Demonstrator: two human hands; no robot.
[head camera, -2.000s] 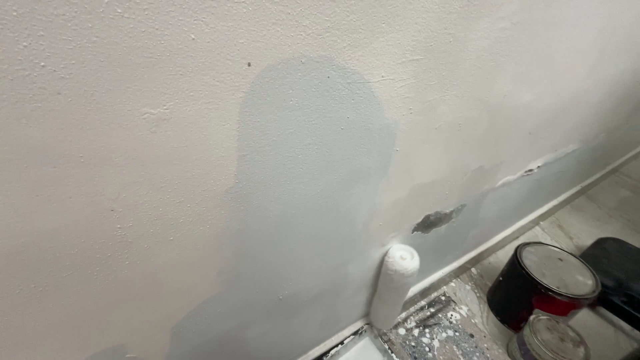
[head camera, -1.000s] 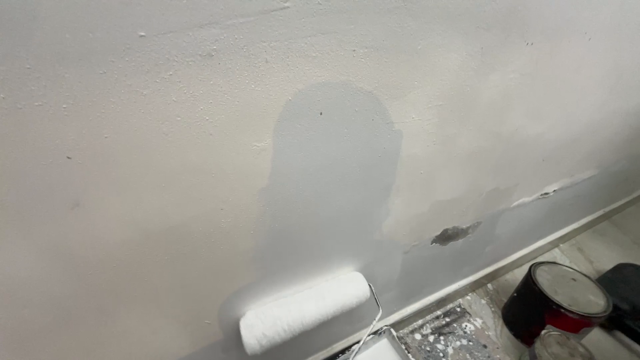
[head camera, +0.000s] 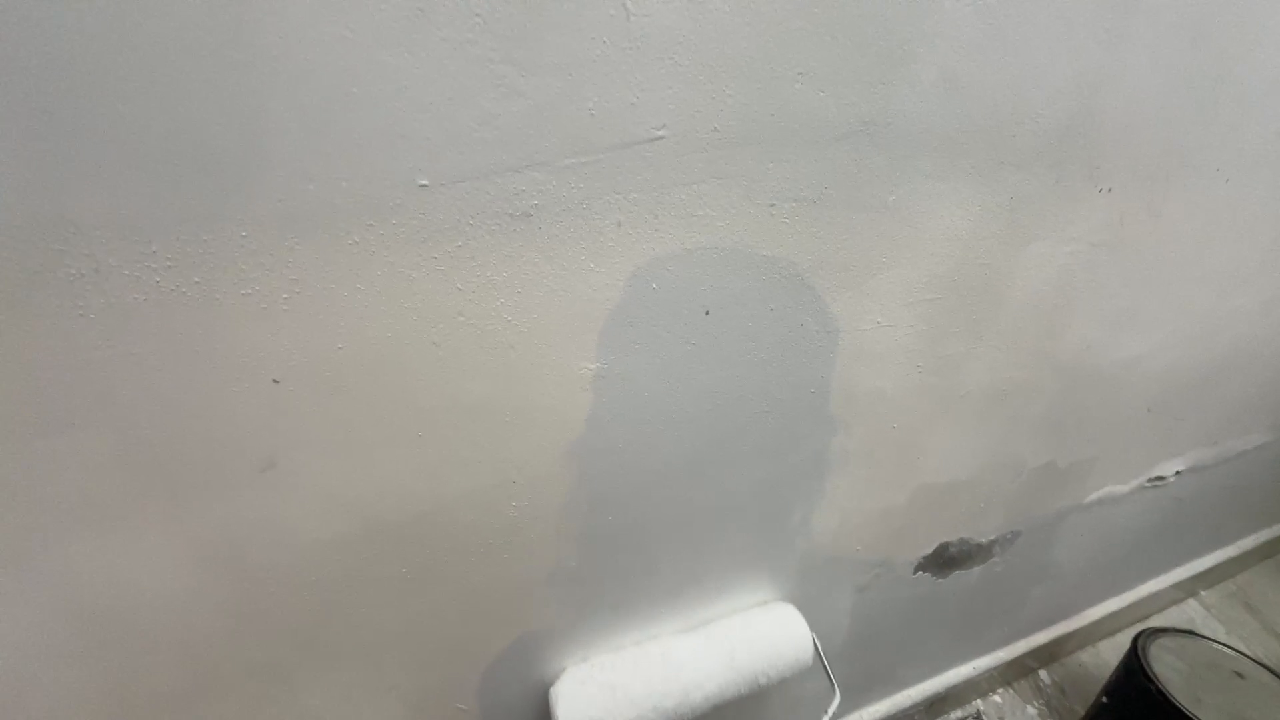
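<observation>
A white paint roller (head camera: 690, 665) rests against the low part of the wall (head camera: 450, 450), tilted up slightly to the right, with its wire frame (head camera: 828, 675) bending down from the right end. Its handle is out of the frame. Above the roller, a grey patch with a rounded top (head camera: 715, 420) stands out on the paler, bumpy wall. Neither my left hand nor my right hand shows, so what they hold is hidden.
A dark paint can (head camera: 1140, 680) stands on the floor at the lower right. A baseboard (head camera: 1080, 630) runs along the wall's foot. Above it are a chipped hole (head camera: 965, 555) and a strip of peeling paint (head camera: 1140, 487).
The roller has gone from upright by the baseboard to lying across the lower wall, farther left. The view has tilted up, and the tray seen earlier is out of frame.
</observation>
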